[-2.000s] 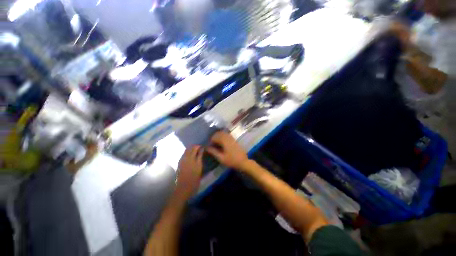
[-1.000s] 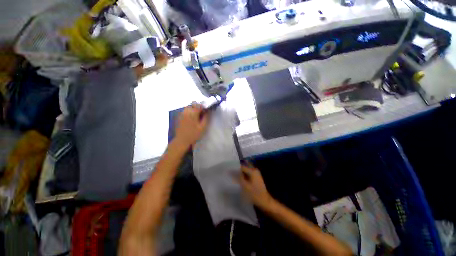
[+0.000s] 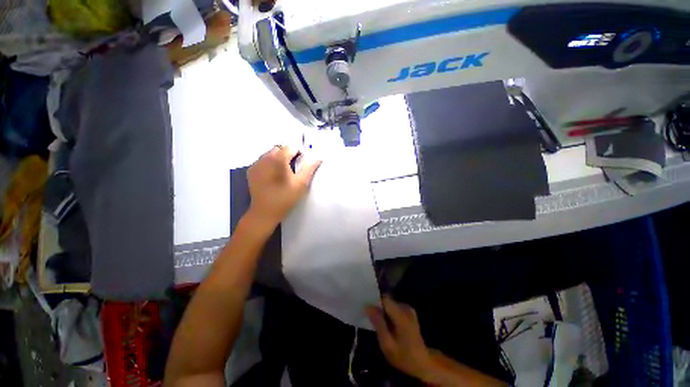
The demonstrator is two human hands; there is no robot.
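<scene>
A pale cut panel (image 3: 329, 234) lies under the needle area of the white JACK sewing machine (image 3: 446, 45) and hangs over the table's front edge. A dark grey panel (image 3: 240, 200) shows beneath it at its left. My left hand (image 3: 276, 181) presses on the pale panel's upper left, just left of and below the presser foot (image 3: 349, 130). My right hand (image 3: 399, 332) holds the panel's lower right edge, below the table edge. The needle tip is lost in the glare.
A long dark grey panel (image 3: 121, 181) lies at the left, another dark grey panel (image 3: 480, 151) right of the needle. A folded grey-and-white piece (image 3: 626, 155) lies at right. Below are a red basket (image 3: 121, 340) and a blue basket (image 3: 639, 302). A pale cord (image 3: 352, 354) hangs over the dark lap.
The view has moved closer to the machine. The pale panel lies flatter and wider, with its lower edge spread. My left hand stays near the needle; my right hand is lower on the panel's edge.
</scene>
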